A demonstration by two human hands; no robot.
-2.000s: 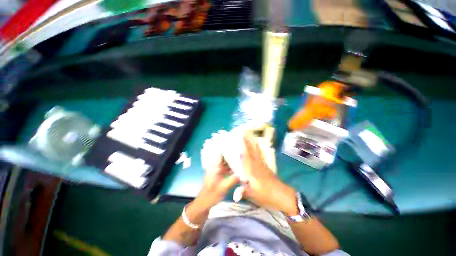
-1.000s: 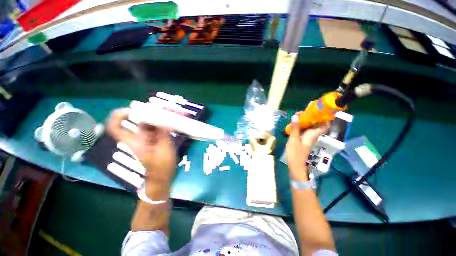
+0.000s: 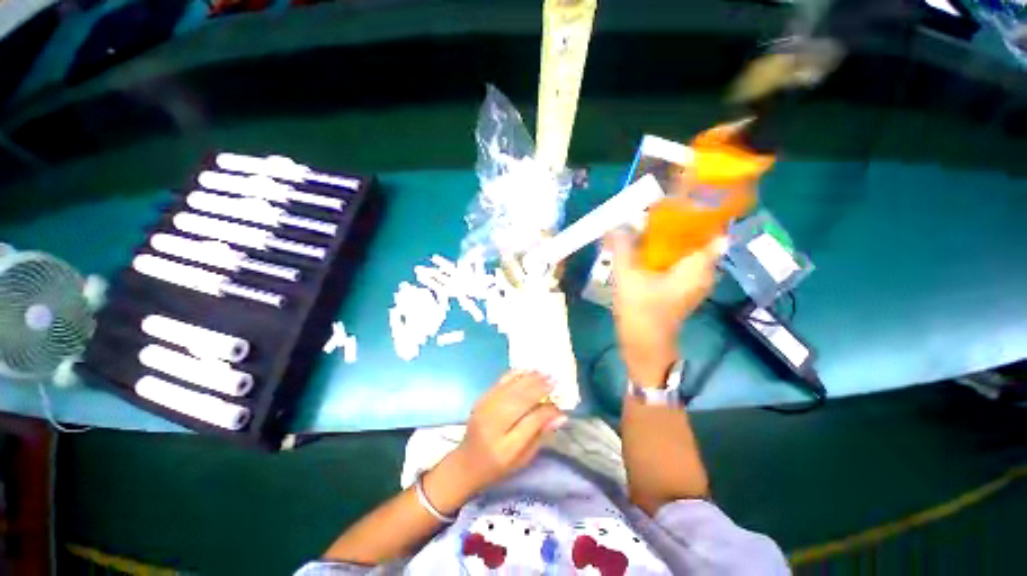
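Observation:
A white tripod leg assembly lies on the holding fixture, one flat arm pointing toward me and another up to the right. My left hand holds the near end of the assembly at the bench's front edge. My right hand is closed around the orange electric screwdriver, which is blurred and raised over the right side of the hub. Its bit tip cannot be made out. A loose heap of small white plastic inserts lies left of the assembly.
A black foam tray with white handles and tubes stands left, beside a desk fan. A crumpled clear bag lies behind the hub. The screw feeder is partly hidden by my right hand. A power adapter and packet lie right.
My left hand has moved from over the tray to the fixture, where the white assembly is now spread. My right hand has lifted the screwdriver slightly. The view has shifted.

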